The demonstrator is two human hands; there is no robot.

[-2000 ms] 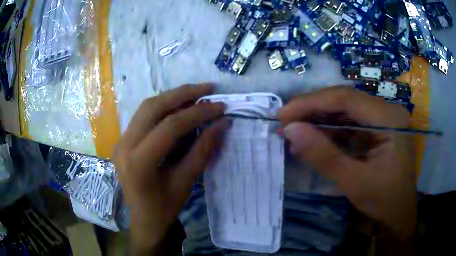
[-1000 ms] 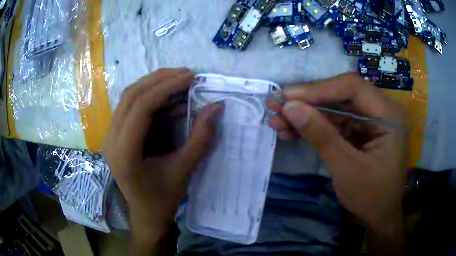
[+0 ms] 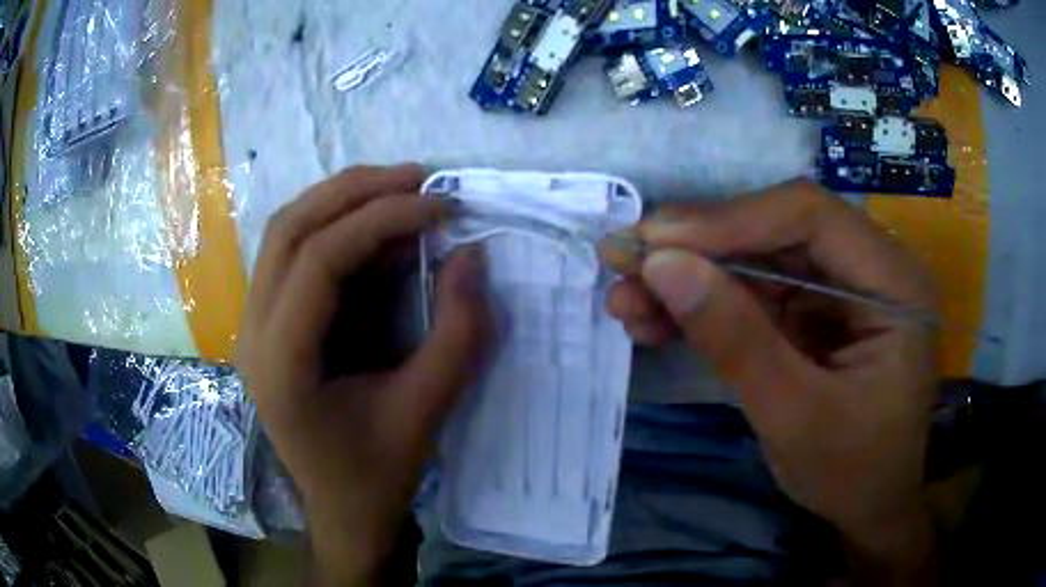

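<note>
A white rectangular case shell, ribbed inside, is held over my lap, its upper end by the bench edge. My left hand grips its upper left side, thumb inside the shell. A thin white cord lies curved across the inside of the upper end. My right hand pinches a slim metallic rod between thumb and fingers at the shell's upper right corner. The rod's tip by the cord is blurred and partly hidden by the fingers.
A heap of blue circuit boards lies at the back right. A small white loop lies on the bench. Bagged shells and orange-yellow tape are at left. A bag of white strips is below the bench edge.
The shell has shifted up and left and turned slightly. The rod, which reached across the shell's end, now points more down to the right, its tip near the right corner. The cord's curve has changed.
</note>
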